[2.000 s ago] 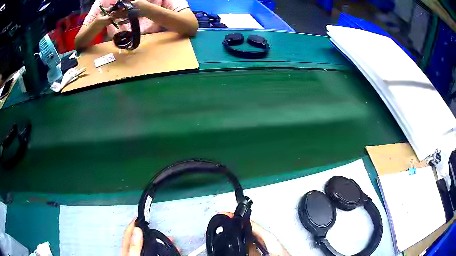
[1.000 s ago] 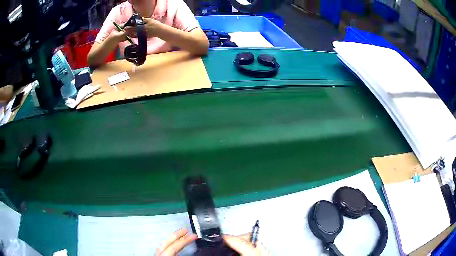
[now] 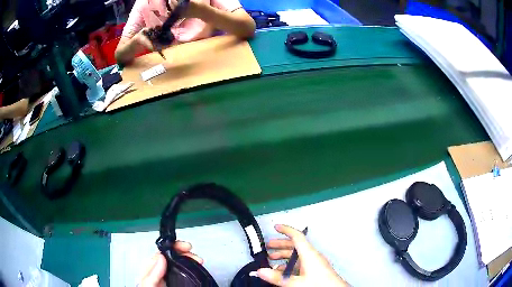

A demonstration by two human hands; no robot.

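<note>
Black over-ear headphones (image 3: 210,193) stand up in front of me at the bottom centre, band upward, with a white label on the band's right side. The cups are cut off by the lower edge. My left hand (image 3: 171,266) grips the left cup, its fingers partly behind it. My right hand (image 3: 300,260) is at the right cup, its thumb touching it, fingers spread, with a dark pen (image 3: 295,253) held in it. A second pair of black headphones (image 3: 429,230) lies on the white bench cover (image 3: 342,224) at the right.
Headphones (image 3: 63,170) lie on the green belt (image 3: 252,134) at left; another pair (image 3: 310,45) lies at the far side. A person in pink (image 3: 196,25) works at a tan board (image 3: 208,67). White sheets (image 3: 460,73) and a paper record (image 3: 491,210) are at right.
The held headphones have turned from edge-on to facing me, label now on the right. My right hand has opened its fingers. The view has shifted, and belt headphones appear further right.
</note>
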